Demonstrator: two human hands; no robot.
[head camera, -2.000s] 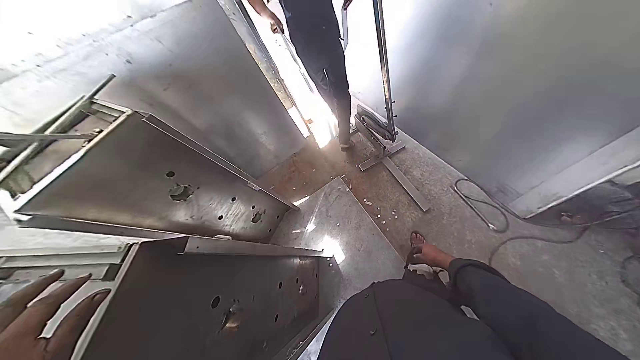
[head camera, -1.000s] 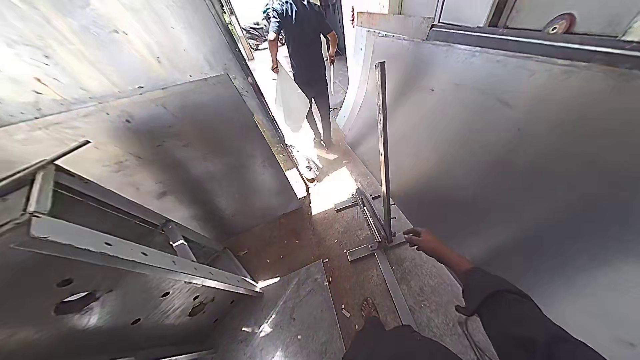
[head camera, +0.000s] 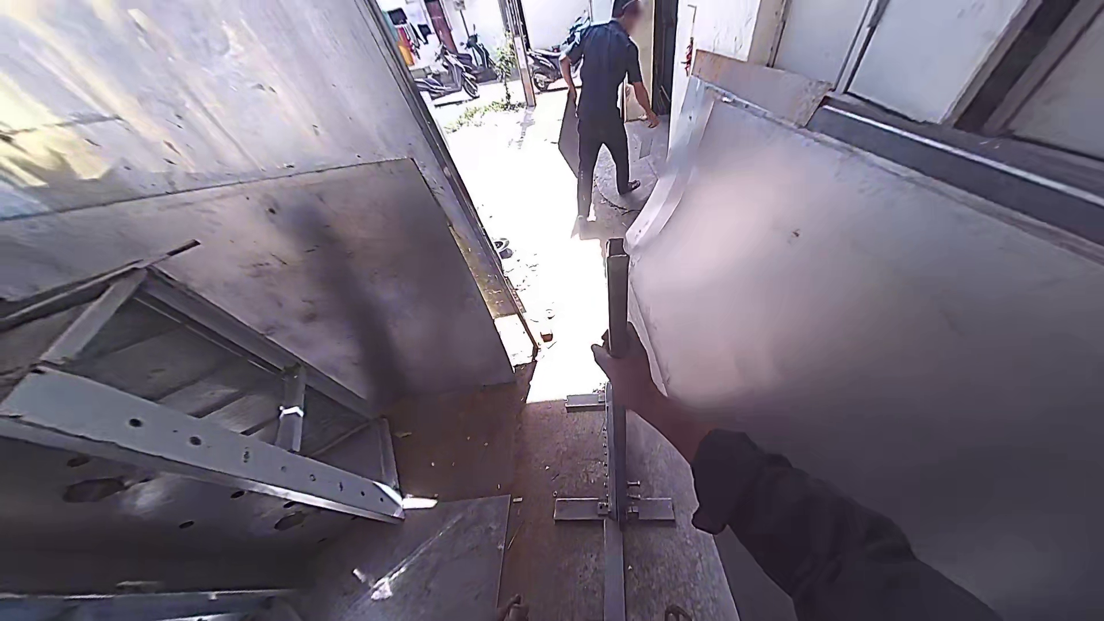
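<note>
My right hand (head camera: 630, 371) is closed around the upper part of an upright square metal post (head camera: 617, 289), its dark sleeve reaching in from the lower right. The post belongs to a metal stand whose flat feet (head camera: 580, 510) rest on the floor, with a long bar running toward me. My left hand is out of the frame. To the left stands a metal frame with a drilled rail (head camera: 198, 444), joined to a perforated metal panel (head camera: 103, 517).
Large metal sheets stand at the left (head camera: 362, 285) and right (head camera: 819, 345). A flat sheet (head camera: 448, 552) lies on the floor. Ahead, a person (head camera: 608, 103) walks in the bright doorway, carrying a dark panel (head camera: 569, 138). Motorcycles (head camera: 453, 73) are parked outside.
My right hand has gone from reaching near the post to gripping it. The other person has moved farther away through the doorway. My left hand, seen earliest at the metal frame, has left the view.
</note>
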